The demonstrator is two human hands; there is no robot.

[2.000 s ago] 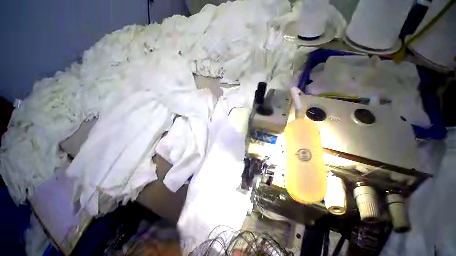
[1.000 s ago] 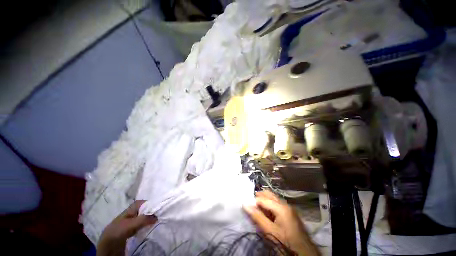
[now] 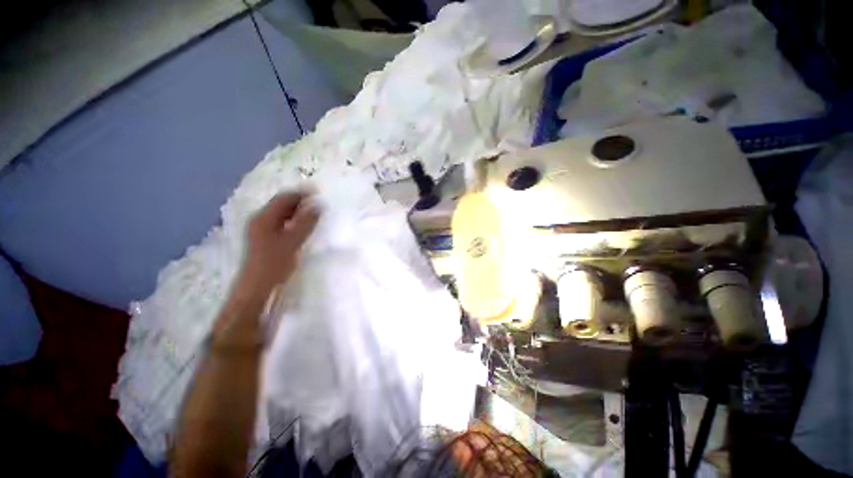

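Observation:
A white cloth panel [image 3: 346, 317] stretches from the heap to the needle area [image 3: 482, 350] at the left front of the pale overlock machine [image 3: 645, 177]. My left hand [image 3: 281, 229] is blurred, its fingers closed on the panel's far upper part, left of the machine. My right hand [image 3: 468, 453] is a small patch of skin at the bottom edge, below the needle area, mostly hidden behind dark strands of hair. What its fingers hold does not show. Lamp glare washes out the cloth beside the machine's yellow rounded part [image 3: 482, 252].
A large ruffled white heap [image 3: 402, 103] runs along the left and behind. A blue tray [image 3: 556, 89] with white pieces is behind the machine. Cream tension knobs [image 3: 650, 303] line its front. A pale blue wall [image 3: 168, 177] stands at left, and white cloth [image 3: 832, 280] hangs at far right.
My left hand has moved from the near edge of the panel up and away towards the heap, drawing cloth along. My right hand has dropped lower, largely out of sight. The view has shifted slightly.

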